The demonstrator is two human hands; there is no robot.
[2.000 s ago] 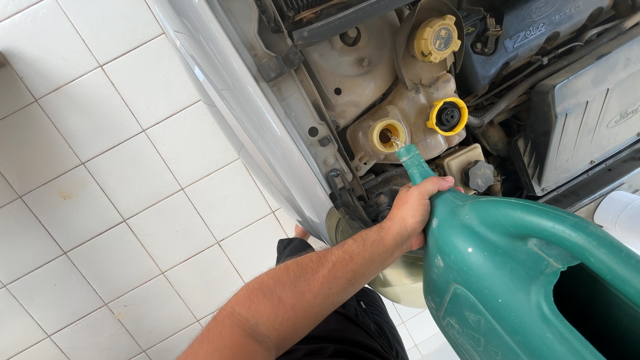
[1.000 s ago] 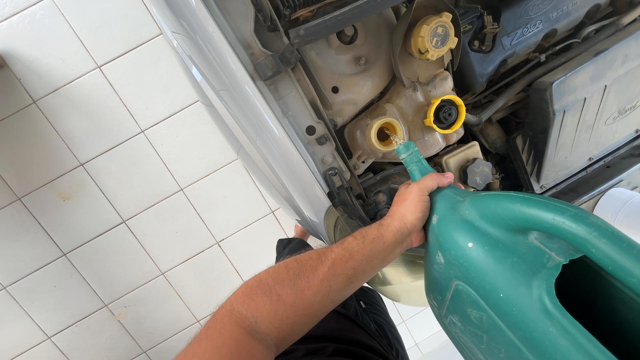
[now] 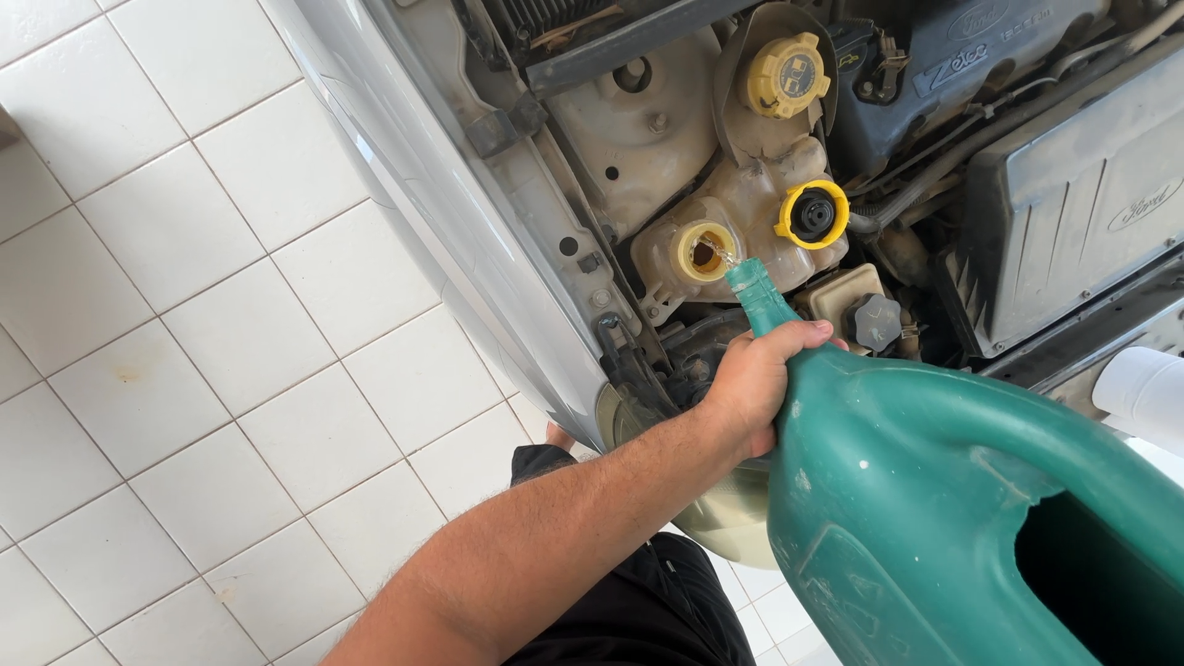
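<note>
My left hand [image 3: 754, 388] is closed around the neck of a green plastic jug [image 3: 888, 462], thumb across the top. The jug is tilted, its mouth just right of the open yellowish filler neck [image 3: 705, 252] of a translucent plastic reservoir [image 3: 779, 264]. A thin stream of clear liquid runs from the mouth into the neck. An upturned yellow screw cap [image 3: 813, 215] with a black inside rests on the reservoir, right of the opening. The jug's body has a large dark opening [image 3: 1091, 573] beside its handle. My right hand is out of view.
Above the reservoir is another yellow cap [image 3: 787, 76]. A dark grey knob cap [image 3: 874, 323] is near the jug's neck. The engine cover [image 3: 962, 74] and a grey box cover [image 3: 1082, 185] lie right; a white cylindrical object [image 3: 1142, 393] is at the edge. The silver fender [image 3: 444, 222] borders white floor tiles.
</note>
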